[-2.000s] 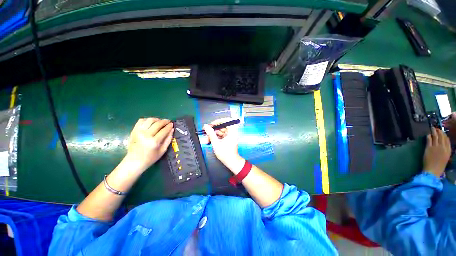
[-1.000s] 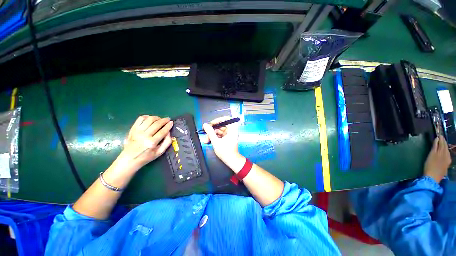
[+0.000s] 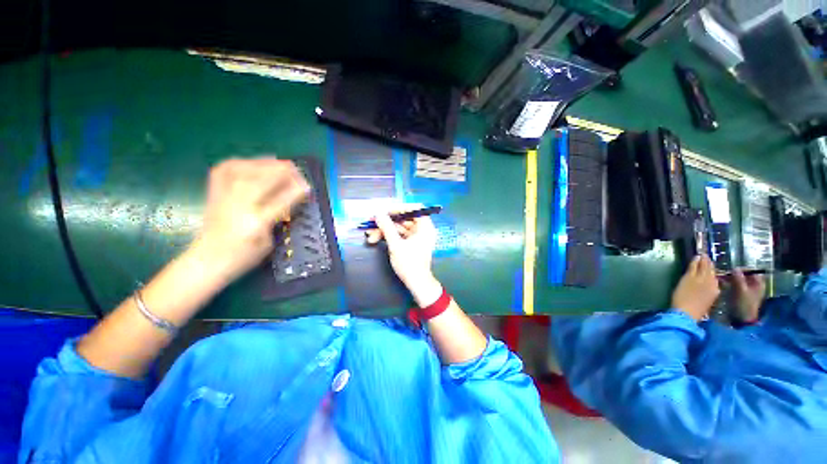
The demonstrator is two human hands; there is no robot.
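A black device housing with slanted ribs and yellow-orange patches lies on a flat black work pad. My left hand is blurred over the upper left end of the housing and hides part of it; whether it grips anything cannot be told. My right hand holds dark tweezers just right of the housing, with their tip pointing left. Dark and pale strip sheets lie under blue tape beyond my right hand. A smaller striped sheet lies to their right.
A black small-parts tray stands at the back. A shiny plastic bag leans right of it. Yellow line tape runs along the right. Beyond it stand black housings and a neighbour's hands. A black cable hangs at the left.
The view has shifted right, showing more of the neighbour's station. My left hand has become blurred and raised over the top of the housing. My right hand still holds the tweezers.
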